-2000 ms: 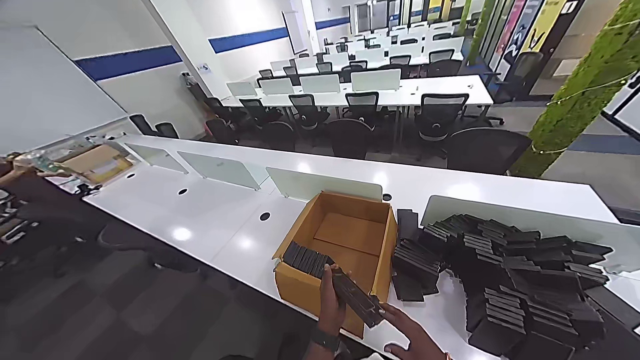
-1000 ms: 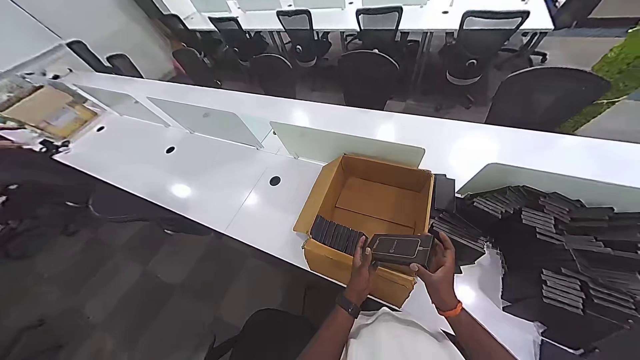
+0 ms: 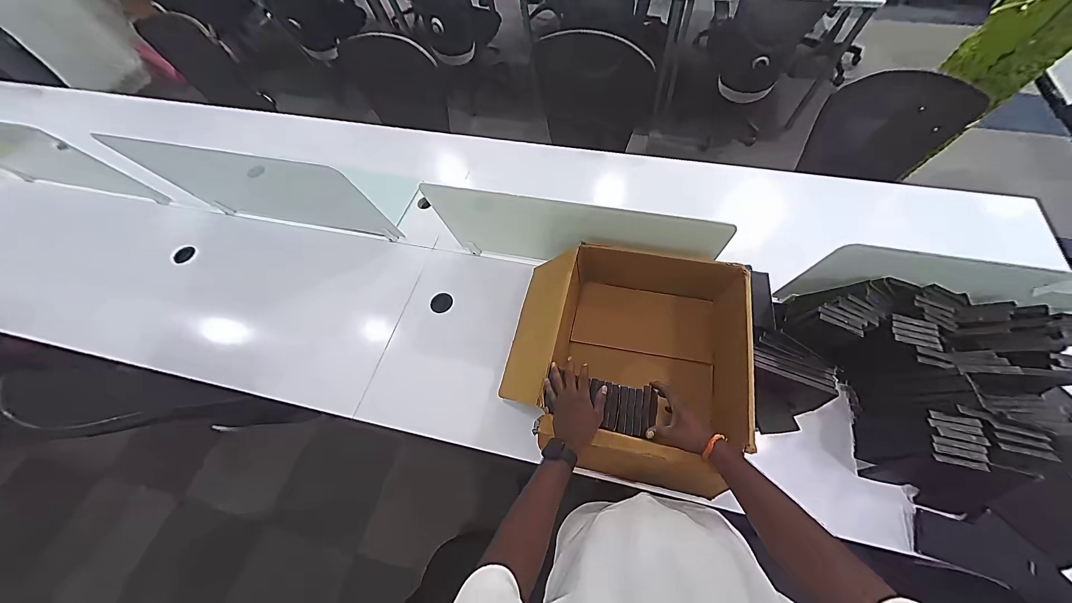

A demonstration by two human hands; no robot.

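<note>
An open cardboard box stands on the white desk in front of me. Along its near side runs a row of thin black boxes, packed upright side by side. My left hand lies with fingers spread over the left part of that row. At the row's right end, my right hand has its thumb and fingers around the last black box, inside the carton. The undersides of both hands are hidden.
Right of the carton, many black boxes lie heaped on the white desk. Frosted divider panels run along the desk's middle. Black chairs stand behind it. Round cable holes pierce the top.
A second ago both hands held a black box above the carton's near edge; now they are down at the row inside. The view has swung downward.
</note>
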